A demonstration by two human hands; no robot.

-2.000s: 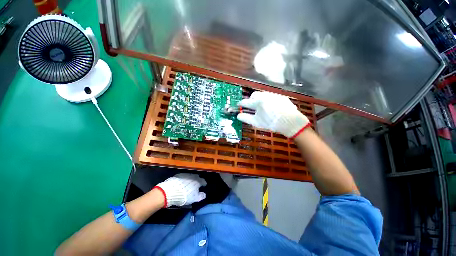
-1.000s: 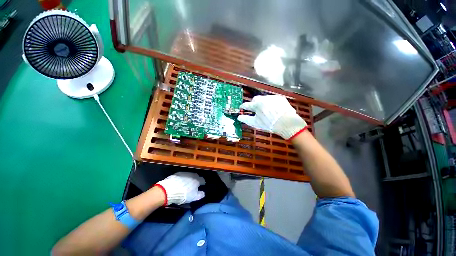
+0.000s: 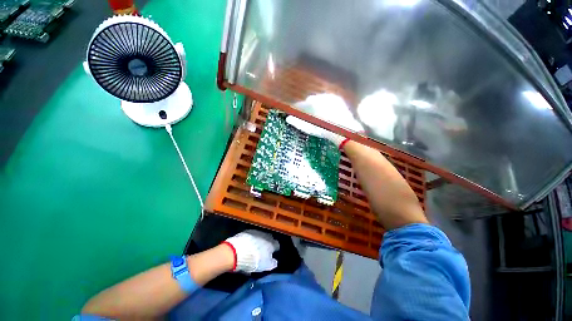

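A green circuit board (image 3: 270,157) with rows of small silver and white parts lies on the orange-brown slotted tray (image 3: 288,219). A bright glare covers part of the board. My right hand (image 3: 317,130), in a white glove with a red cuff, reaches over the board's far edge beneath the clear shield. Its fingers are partly hidden, and I cannot tell whether it holds a tool. My left hand (image 3: 254,251), in a matching glove, rests low on the dark lap area in front of the tray. Its fingers are curled and partly hidden.
A white desk fan (image 3: 157,110) stands on the green bench (image 3: 81,207) at the left, its cable running to the tray's corner. The clear shield (image 3: 401,75) slopes over the tray's far side and shows reflections. More boards (image 3: 37,22) lie at the far upper left.
My right hand has moved from the board's right side to its far edge; the tool seen in its fingers earlier no longer shows. The view has swung, shifting the scene rightward. My left hand stays low.
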